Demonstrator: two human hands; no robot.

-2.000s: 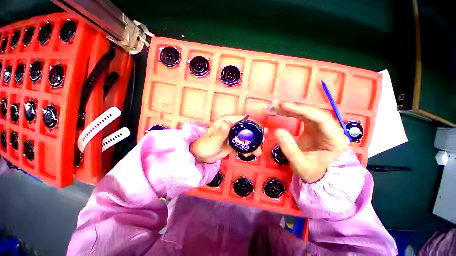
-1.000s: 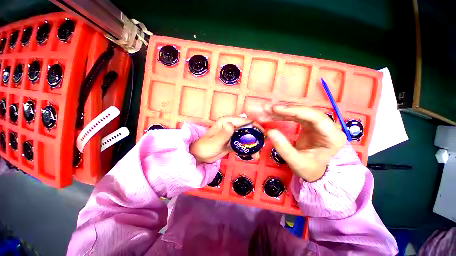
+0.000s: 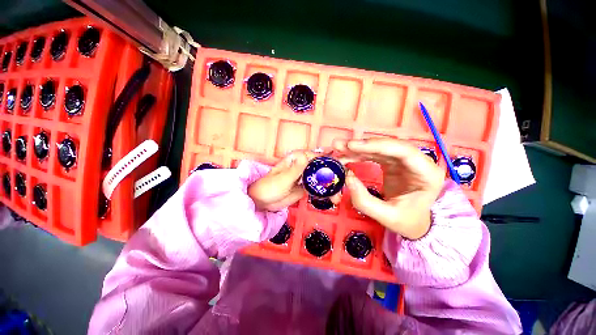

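Note:
A round black watch head (image 3: 324,177) with a lit, coloured face is held above the red-orange tray (image 3: 261,61), its screen facing me. My left hand (image 3: 282,184) grips it at its left edge. My right hand (image 3: 400,186) is curved at its right, thumb close to the rim; whether the thumb touches is hard to tell. Other watch heads (image 3: 301,97) lie in the tray's pockets, several with ringed backs up. My hands and sleeves hide part of the middle and lower rows. A blue pen-like stick (image 3: 436,139) lies across the tray's right part.
Tilted red-orange trays (image 3: 91,131) full of watch heads stand at left, with white straps (image 3: 131,169) and dark straps (image 3: 126,91) at their edge. A metal bar (image 3: 127,23) is at upper left. A white sheet (image 3: 513,157) and a thin dark tool (image 3: 513,220) lie at right.
The watch head has shifted and turned slightly in my left hand, its face still lit. My right hand has moved in closer, its thumb now near the watch's rim.

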